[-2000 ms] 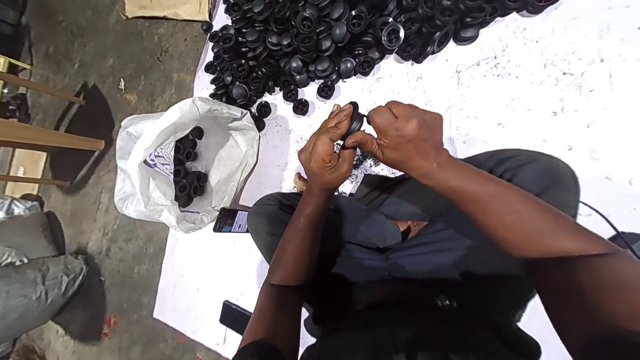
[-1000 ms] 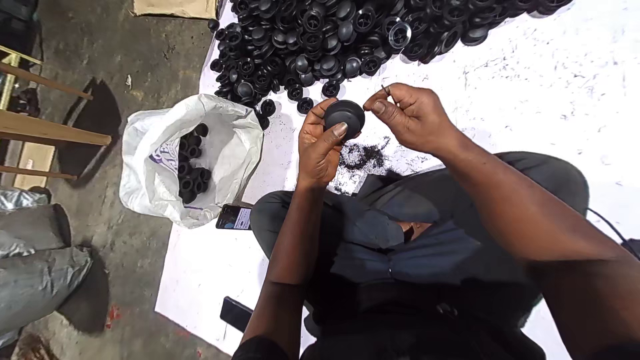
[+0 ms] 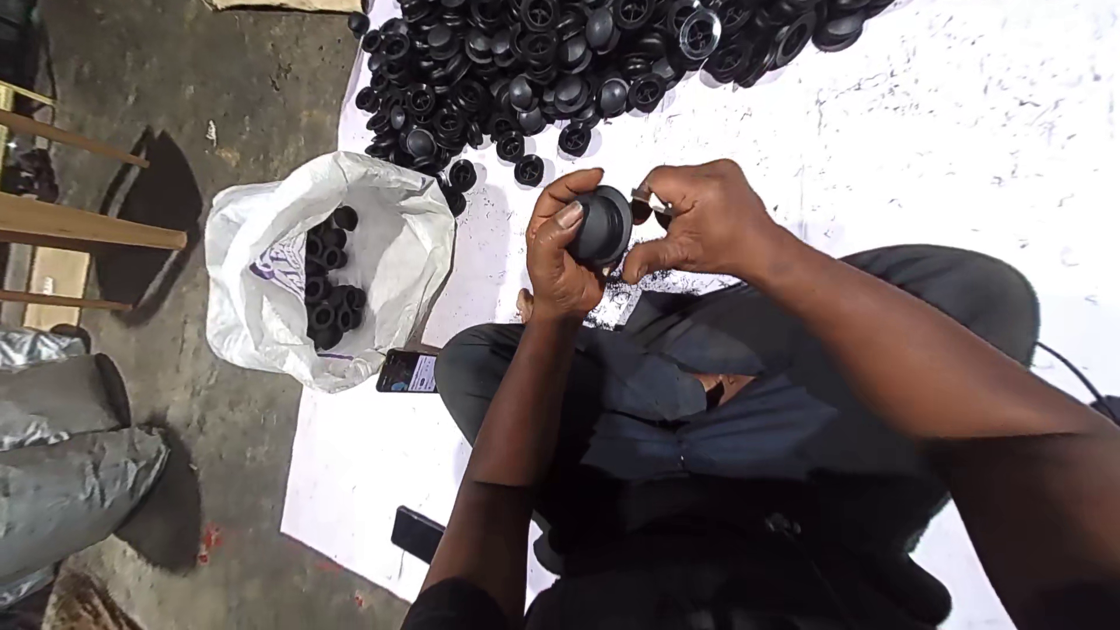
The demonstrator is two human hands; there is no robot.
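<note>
My left hand (image 3: pixel 560 249) grips a round black plastic cap (image 3: pixel 599 227) between thumb and fingers, its domed face turned partly up. Just right of the cap, my right hand (image 3: pixel 704 223) pinches a small thin blade-like piece (image 3: pixel 654 208) between thumb and fingers; its exact kind cannot be told. Beyond both hands lies a large heap of similar black caps (image 3: pixel 525 79), with one clear ring (image 3: pixel 700 33) among them. Dark shavings (image 3: pixel 621 302) lie on the white sheet below my hands.
An open white woven sack (image 3: pixel 411 262) holding several black parts (image 3: pixel 332 289) stands at the left. A phone with a lit screen (image 3: pixel 409 371) is beside my knee, and a dark flat object (image 3: pixel 417 534) lies nearer. Wooden legs (image 3: pixel 87 232) and grey bags (image 3: pixel 70 490) are farther left.
Two seconds ago both hands were close together around the cap. They moved apart, and now my right hand is back near the cap's edge. The cap is tilted differently in my left hand.
</note>
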